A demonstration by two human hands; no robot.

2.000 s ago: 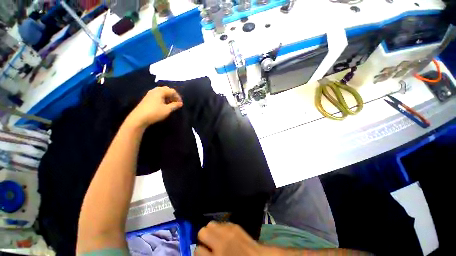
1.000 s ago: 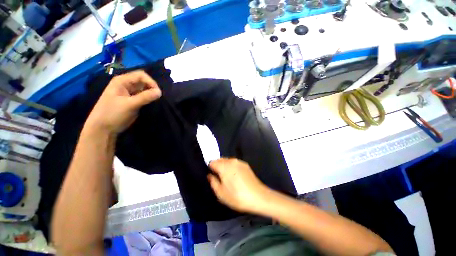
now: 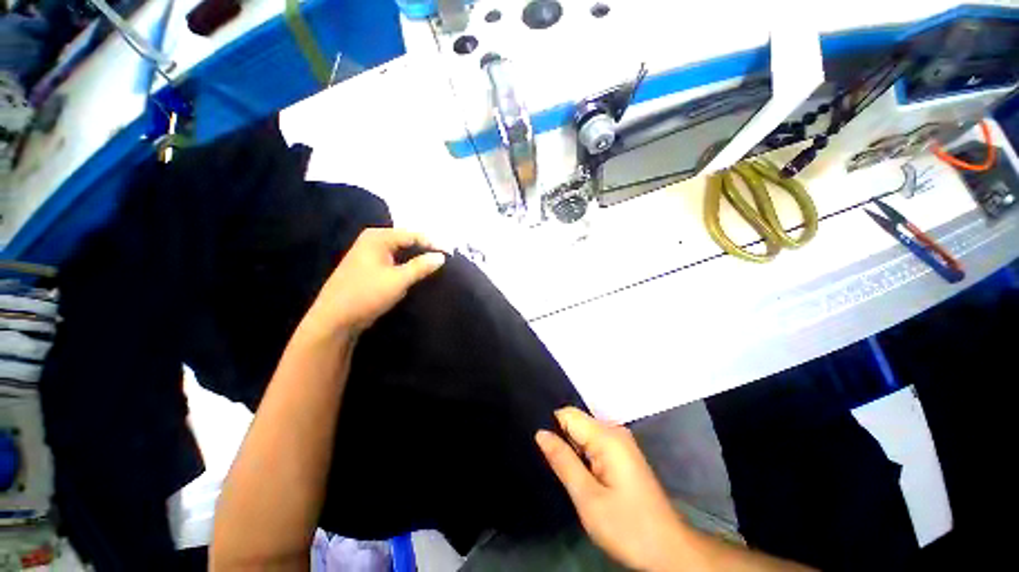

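Note:
A black garment [image 3: 447, 369] lies spread on the white table, left of and in front of the needle area, and hangs over the front edge. My left hand [image 3: 386, 274] pinches its upper edge between thumb and fingers, just left of the presser foot. My right hand [image 3: 603, 475] holds the garment's right edge near the table's front edge, thumb and fingers at the cloth. The white sewing machine [image 3: 693, 112] with a blue stripe stands behind. Its presser foot and needle area [image 3: 525, 207] has no cloth under it.
Yellow-gold scissors handles [image 3: 760, 212] lie right of the needle. Snips [image 3: 916, 240] with red and blue handles lie farther right, near an orange-red loop [image 3: 970, 151]. A ruler strip [image 3: 838, 293] runs along the front edge. White paper [image 3: 911, 458] lies on dark cloth at lower right.
The garment's gap has gone from view and its cloth now lies as a broad panel. My left hand has moved to the edge by the presser foot, my right hand to the right edge.

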